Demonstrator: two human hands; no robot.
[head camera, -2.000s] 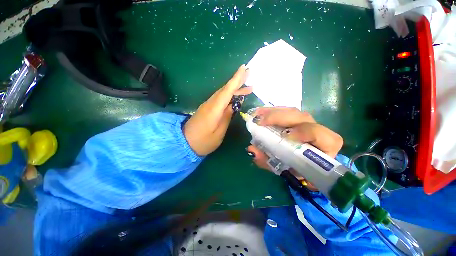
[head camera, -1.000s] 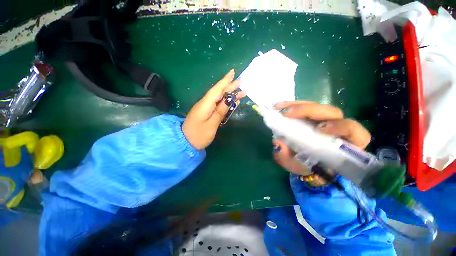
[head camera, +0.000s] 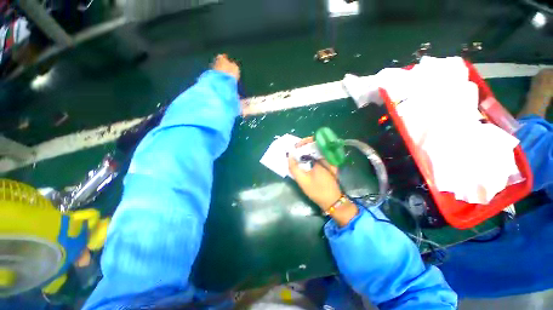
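My left hand (head camera: 227, 65) is stretched far forward beyond the white strip (head camera: 291, 98). It is small and partly hidden by its sleeve, and I cannot tell whether it holds anything. My right hand (head camera: 318, 181) holds the glue syringe (head camera: 310, 149) over the white wiping paper (head camera: 276, 158). The syringe's green cap (head camera: 330, 146) faces up towards me, and its tip is hidden. A small part with copper glints (head camera: 325, 55) lies beyond the white strip, with others further right.
A red tray (head camera: 458, 213) of crumpled white tissue stands at right over the black controller (head camera: 418, 206). Clear hose loops beside it. A yellow and blue fan (head camera: 30, 251) and a silver packet (head camera: 91, 184) are at left. Another person's arm (head camera: 538, 94) shows at far right.
My left hand has moved from the syringe tip to far forward. My right hand has moved the syringe onto the paper area and turned its cap upward. The view has shifted forward.
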